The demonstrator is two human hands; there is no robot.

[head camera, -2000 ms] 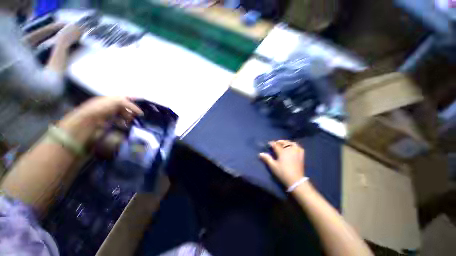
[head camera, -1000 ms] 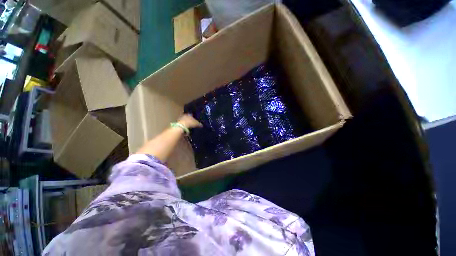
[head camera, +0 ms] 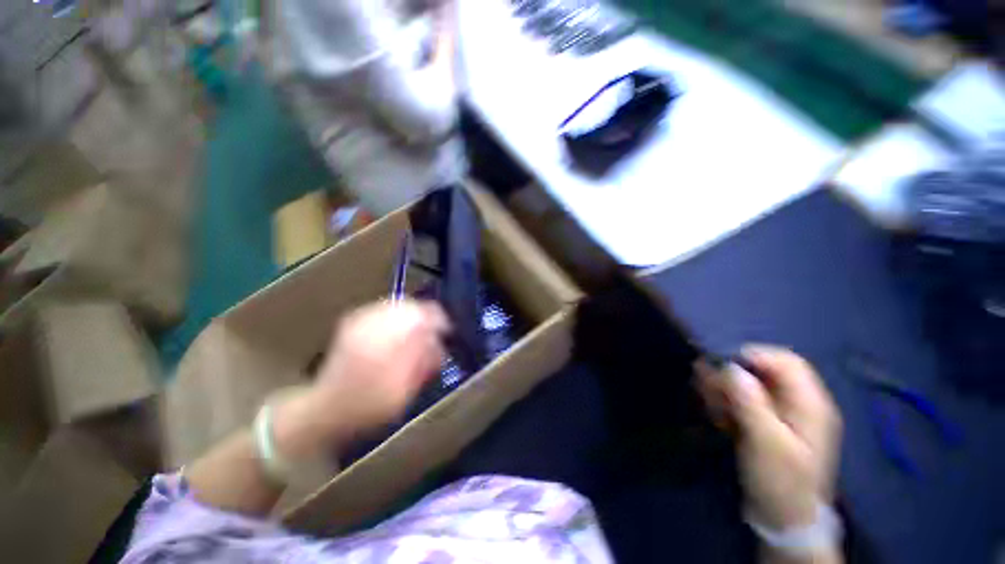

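My left hand (head camera: 386, 353), blurred, is closed on a glossy black plastic housing (head camera: 457, 270) above the open carton (head camera: 485, 399). The housing stands on end, tilted. More shiny black housings show below it in the carton. My right hand (head camera: 777, 413) is at the front edge of the dark mat, with thumb and fingers pinched on a small black insert (head camera: 722, 361). Most of the insert is hidden by the fingers. Another black housing (head camera: 619, 127) lies on the white surface.
Blue-handled pliers (head camera: 912, 413) lie open on the dark mat (head camera: 771, 281). A dark heap with clear plastic (head camera: 970, 237) is at the far right. A person in pale clothing (head camera: 380, 94) is beyond the carton. Other cartons (head camera: 94, 358) stand at the left.
My left hand has risen from inside the carton with a housing in it. The view has swung right, so the bench and my right hand show again. A housing now shows on the white surface.
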